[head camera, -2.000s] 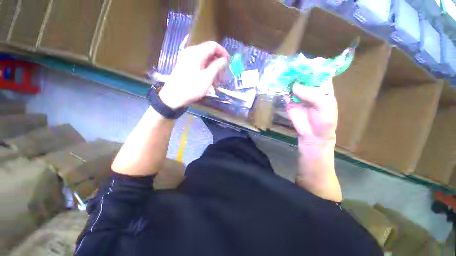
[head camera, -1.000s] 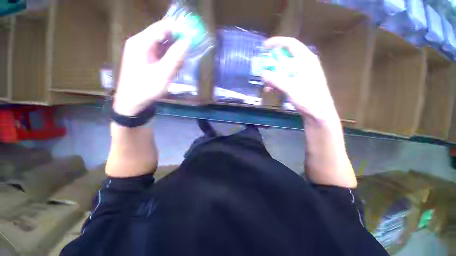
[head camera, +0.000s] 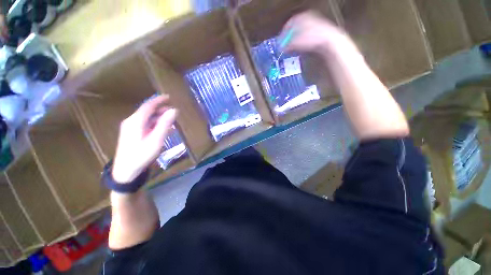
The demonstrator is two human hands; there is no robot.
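Observation:
Open cartons (head camera: 202,110) stand side by side in a row. Silvery bagged flat items (head camera: 215,88) lie in the middle carton, with a white label and a small green bit on top. The carton to its right holds similar silvery bags (head camera: 295,80) with green bits and a label. My left hand (head camera: 142,137) is over the carton at left, fingers curled and apart, with nothing visible in it; silvery bags show beyond its fingers. My right hand (head camera: 315,35) is blurred over the right carton, with a green accessory bag (head camera: 287,37) at its fingertips.
The row stands on a green-edged bench (head camera: 307,118). White and black rounded units (head camera: 40,67) are massed at the upper left. A red item (head camera: 70,252) is on the floor at lower left. A floor carton (head camera: 436,145) at right holds silvery packs.
The view has turned and shifted along the row. The green bag seen in my left hand is no longer there. My right hand has moved up over a carton holding silvery bags.

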